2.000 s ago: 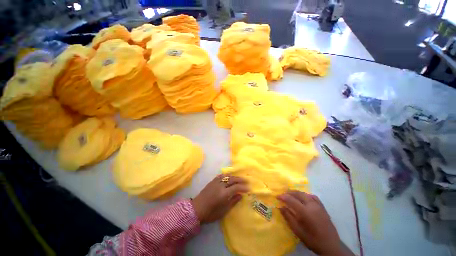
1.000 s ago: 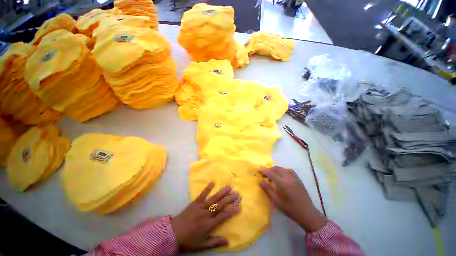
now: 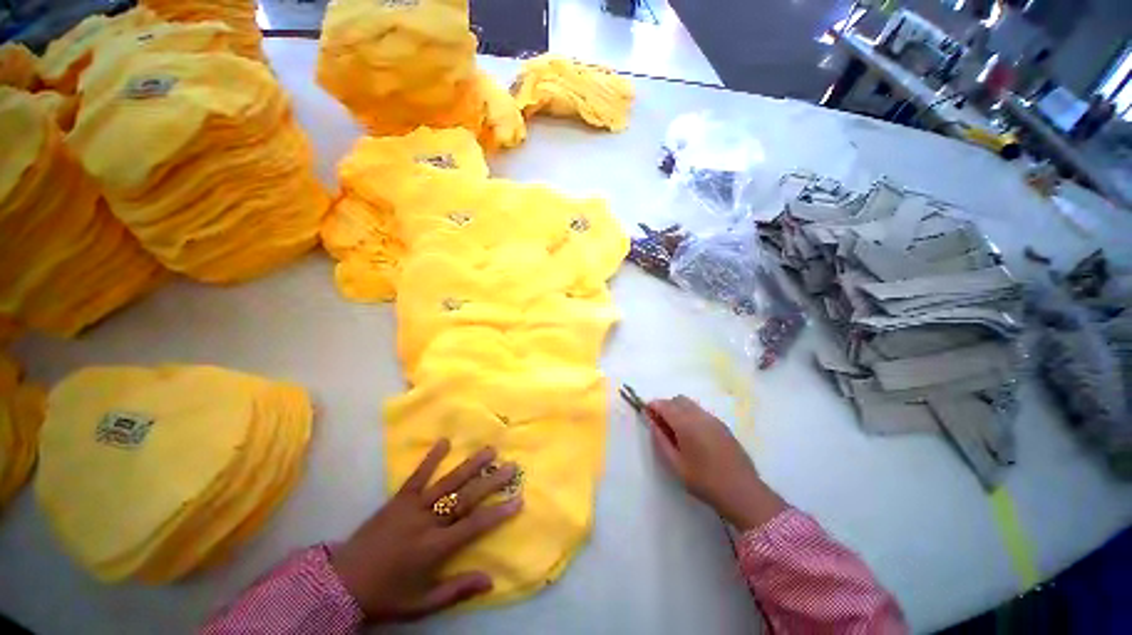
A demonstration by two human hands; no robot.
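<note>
A yellow fabric panel lies flat in front of me at the near end of an overlapping row of panels. My left hand lies on this panel with fingers spread, partly over its small printed label. It holds nothing. My right hand is on the table right of the panel, closed on the thread snips, whose tips point up and left, away from the fabric.
A low stack of panels lies left of my left hand. Tall yellow stacks stand at the far left and back. Clear plastic bags with dark contents and heaped grey fabric strips lie at the right.
My right hand has left the panel's right edge and taken hold of the snips from the table. My left hand stays spread on the panel. The view has shifted right.
</note>
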